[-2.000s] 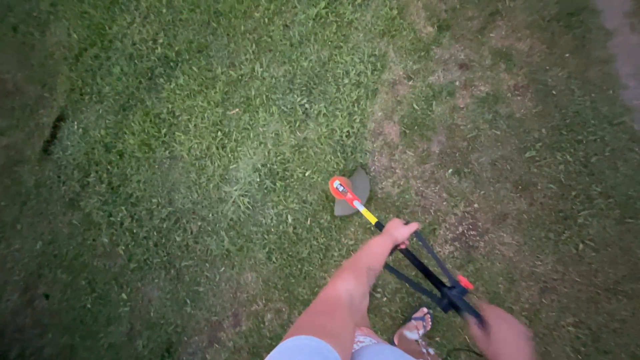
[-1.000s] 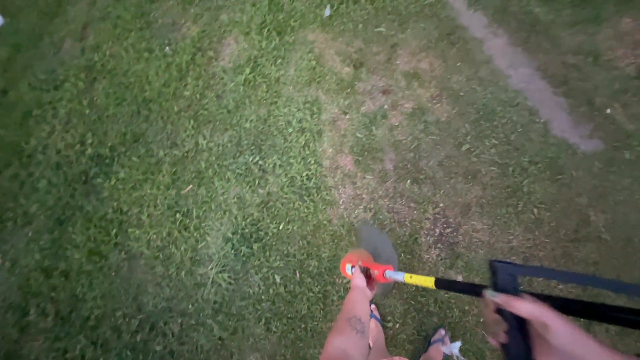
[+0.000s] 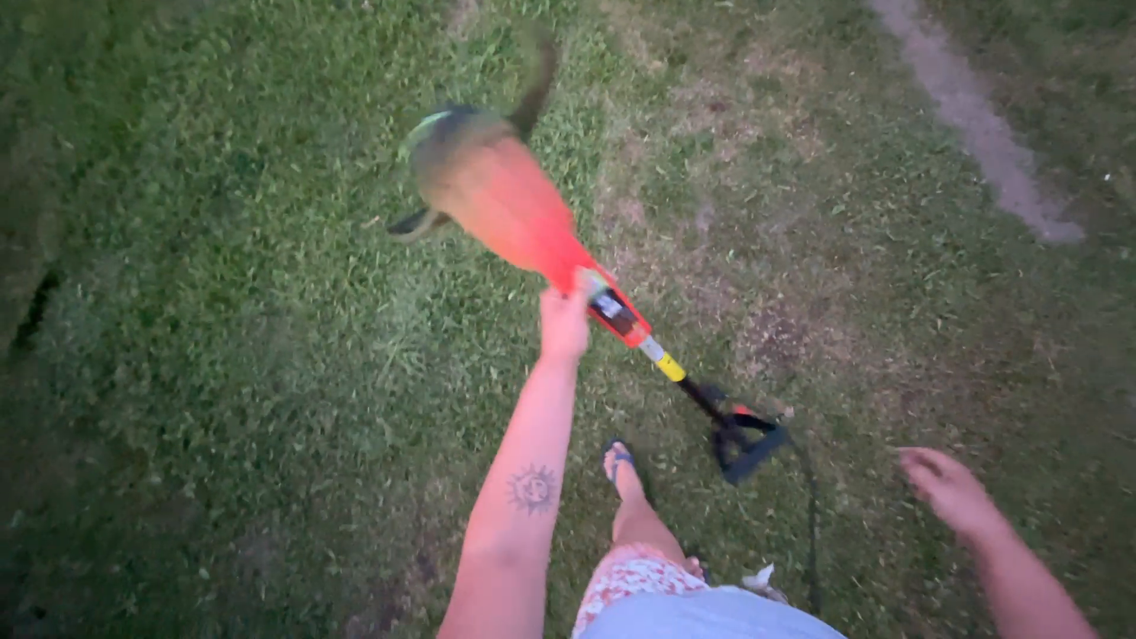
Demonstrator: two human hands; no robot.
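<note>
My left hand (image 3: 565,321) grips the orange motor housing of a string trimmer (image 3: 524,213) near where it meets the shaft. The trimmer's head and its guard (image 3: 535,84) point to the upper left and are blurred. Its shaft, with a yellow band (image 3: 670,366), runs down to the right to a black handle (image 3: 745,444) low over the grass. Right of that handle, my right hand (image 3: 945,484) is held apart from the tool with nothing in it, its fingers partly bent.
Grass (image 3: 293,355) with worn brownish patches surrounds my feet. A bare strip of dirt (image 3: 985,124) crosses the upper right. A dark cord (image 3: 812,524) trails from the handle beside my sandalled foot (image 3: 619,461).
My right hand has let go of the trimmer near its handle and is now apart from it. The motor end has come up and away from my feet, still held by my left hand.
</note>
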